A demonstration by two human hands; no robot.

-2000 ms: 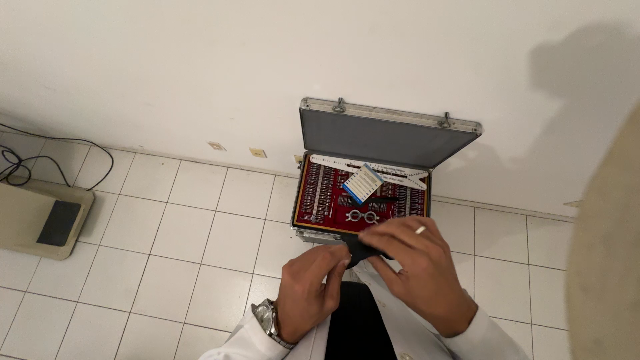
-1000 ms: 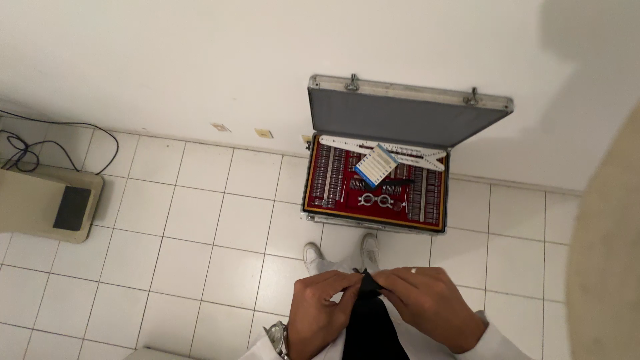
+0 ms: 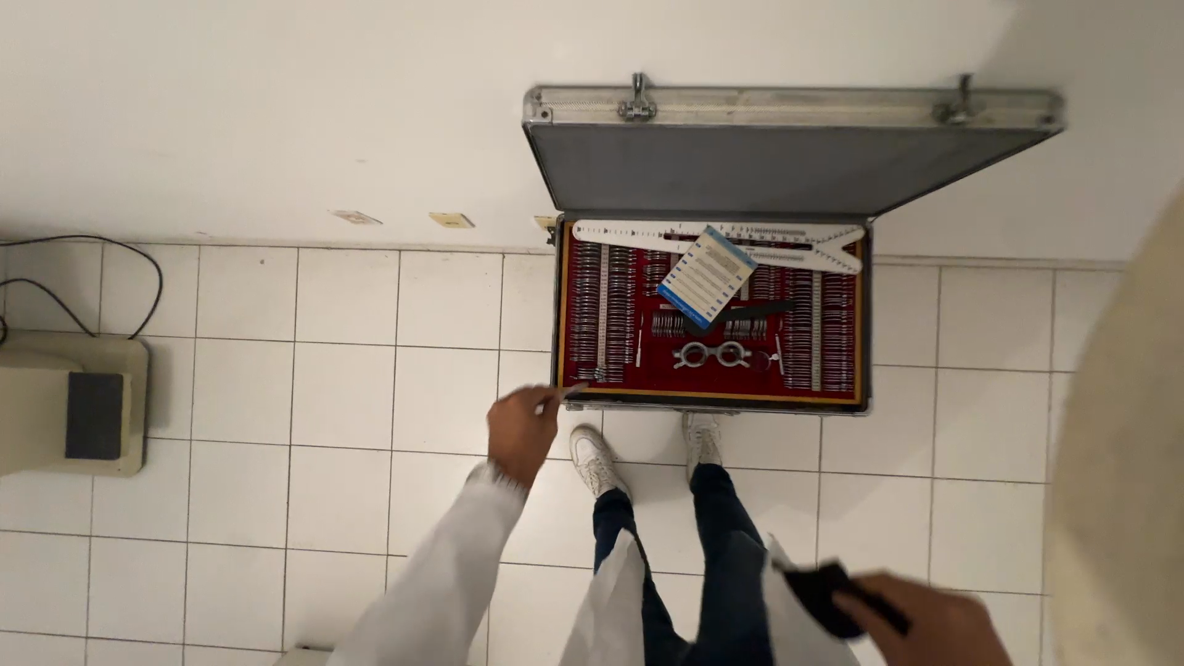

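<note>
My left hand is at the near left corner of an open aluminium trial lens case, with a small, thin, light item between its fingertips; what the item is cannot be told. At the lower right, blurred, my right hand holds a black item, perhaps a cloth or pouch. The case has a red interior with rows of rimmed trial lenses. A grey trial frame lies in the middle. A printed card rests across white rulers and the lenses.
The raised grey lid is near the wall. On the left stands a beige device base with a black cable. White shoes are on the tiled floor just before the case. A beige rounded surface fills the right edge.
My hands were together on the black item; now they are apart. My left hand has moved to the case's corner, and my right hand has moved to the right with the black item.
</note>
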